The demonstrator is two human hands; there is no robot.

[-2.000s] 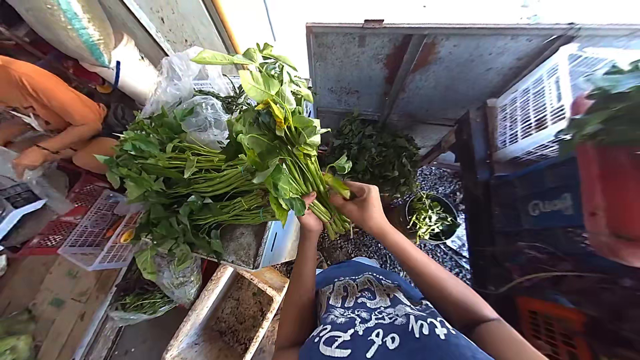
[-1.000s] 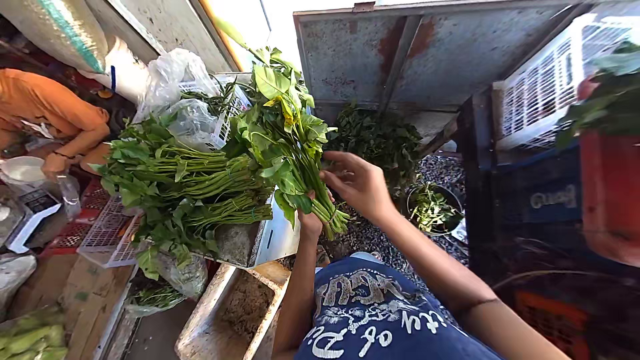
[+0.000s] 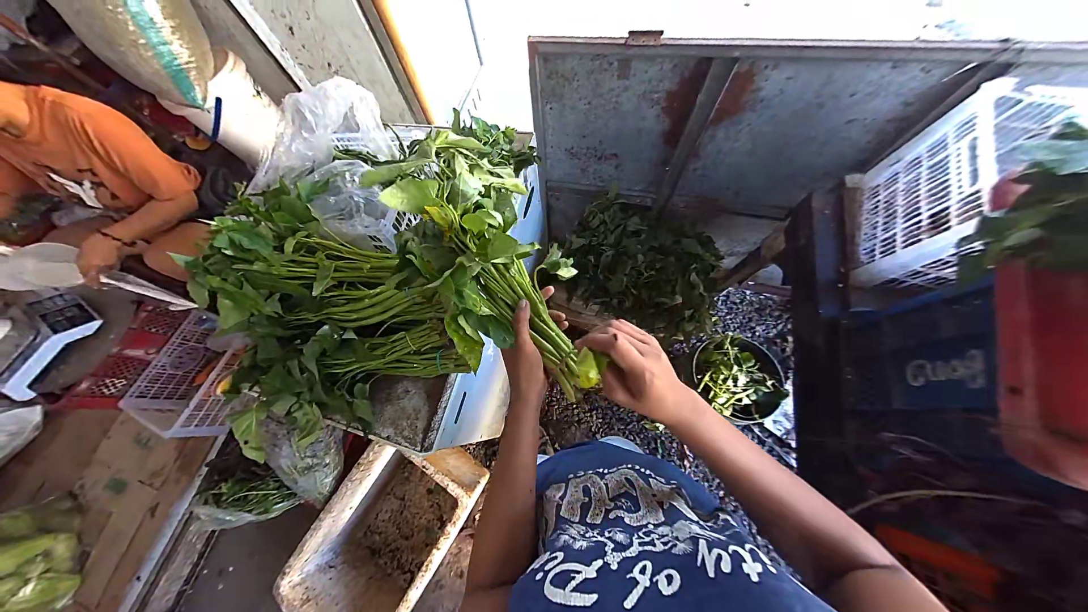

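Observation:
My left hand [image 3: 527, 348] is closed around the stems of a bunch of leafy greens [image 3: 501, 272], whose leaves point up and to the left. At the cut stem ends, my right hand [image 3: 629, 361] pinches a yellow-green leaf [image 3: 588, 367] between thumb and fingers. More bundles of long-stemmed greens [image 3: 348, 297] lie piled just left of the held bunch, their stems toward me. Clear plastic bags [image 3: 331, 127] rest behind the pile.
A dirty foam box [image 3: 382, 527] stands below the pile. To the right are a round tub of leaves [image 3: 738, 378], a heap of dark greens [image 3: 642, 259] and a white plastic crate [image 3: 926, 187]. At left, a person in orange [image 3: 110, 161] sits near a scale [image 3: 55, 331].
My right hand has moved down to the stem ends and now grips a yellow-green leaf. The person at left now holds a pale plastic bag.

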